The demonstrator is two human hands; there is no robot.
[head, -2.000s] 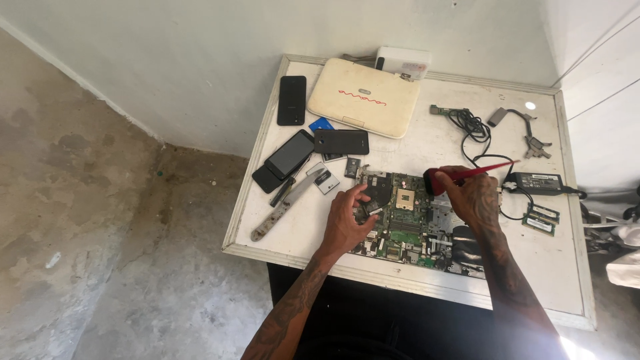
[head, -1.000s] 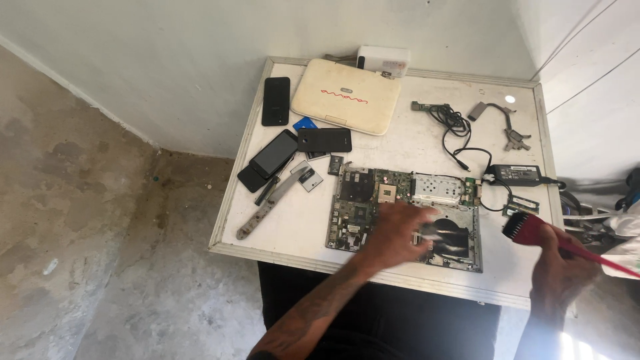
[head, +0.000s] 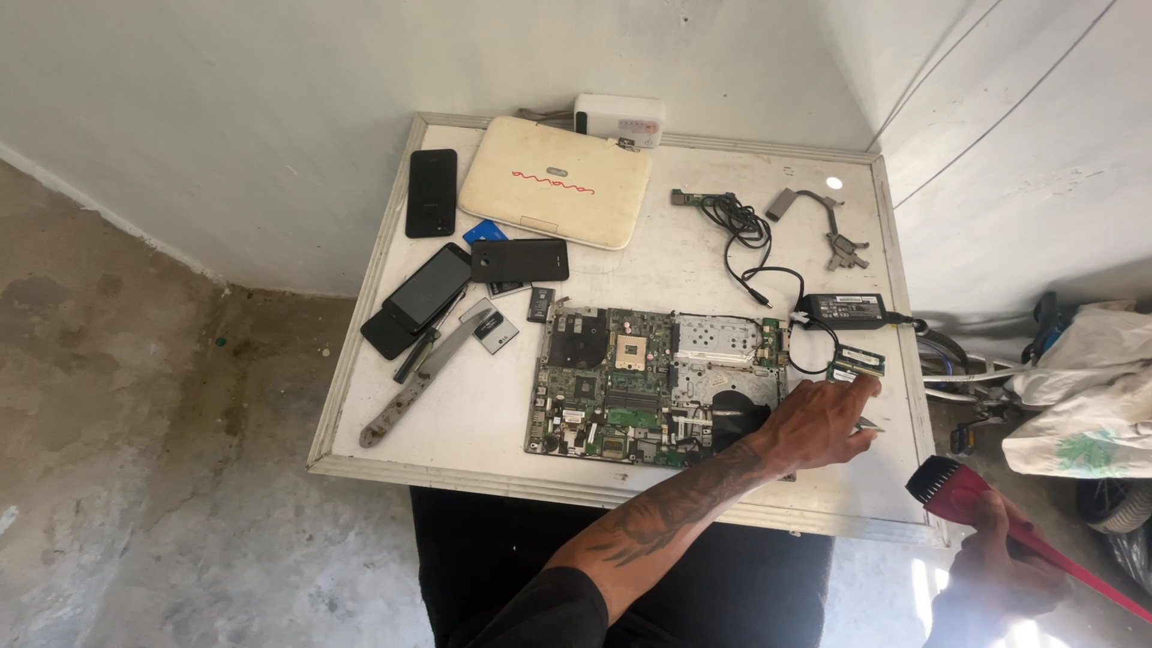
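Observation:
My left hand (head: 814, 423) reaches over the right end of an opened laptop base with its motherboard (head: 621, 387). A thin, pointed metallic item (head: 869, 425) shows between its thumb and fingers; the rest of it is hidden. The index fingertip is at the lower edge of two memory modules (head: 857, 360); contact is unclear. Off the table's front right corner, my right hand (head: 1003, 558) grips a red-handled brush (head: 963, 495) with black bristles pointing up and left. A black fan-shaped part (head: 740, 416) of the base is partly behind the left hand.
A cream laptop (head: 553, 184), a white box (head: 621, 119), smartphones (head: 432, 193), loose batteries (head: 490, 326) and a stained knife (head: 423, 382) lie left and behind. A coiled cable (head: 742, 225), grey adapter (head: 785, 205) and black power adapter (head: 841, 310) are at right. Bags (head: 1084, 387) stand beside the table.
My left hand has moved right across the laptop base toward the memory modules. The right hand has carried the brush from above the base to beyond the table's right front corner.

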